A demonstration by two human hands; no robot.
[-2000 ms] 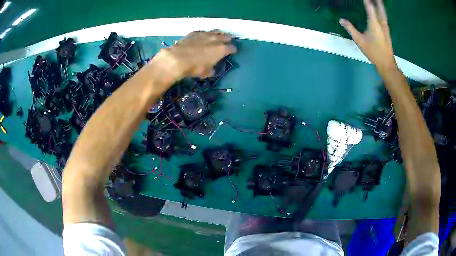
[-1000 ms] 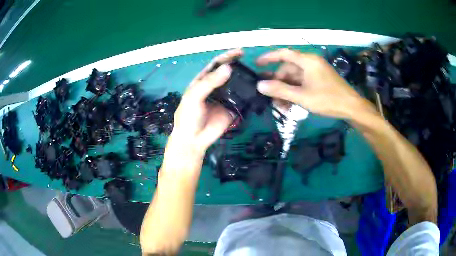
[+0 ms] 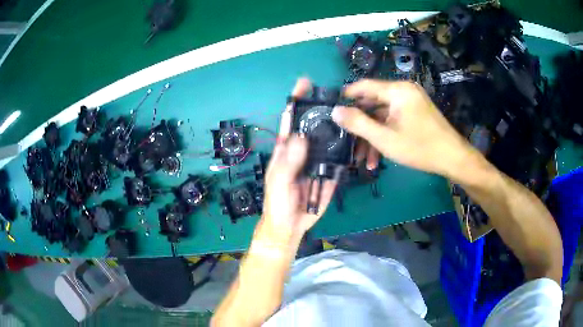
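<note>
A black wired module (image 3: 325,131) with a silver-grey ring faces up in front of me, its prongs pointing toward me. My left hand (image 3: 291,169) holds it from the left and below. My right hand (image 3: 396,121) grips its right side, with the thumb at the ring. Several more wired modules lie on the green bench, among them one (image 3: 231,142) just left of my left hand with a red wire and a white plug. My hands hide part of the held module's edges.
An open carton (image 3: 472,220) heaped with black parts stands at the right, above a blue crate (image 3: 461,274). A dense pile of modules (image 3: 70,172) lies at the far left. A white rail (image 3: 211,51) edges the bench; a module (image 3: 163,14) lies beyond it.
The held module now shows its ringed face instead of a plain dark side. The view has shifted right, with more of the carton showing. The white brush is no longer visible.
</note>
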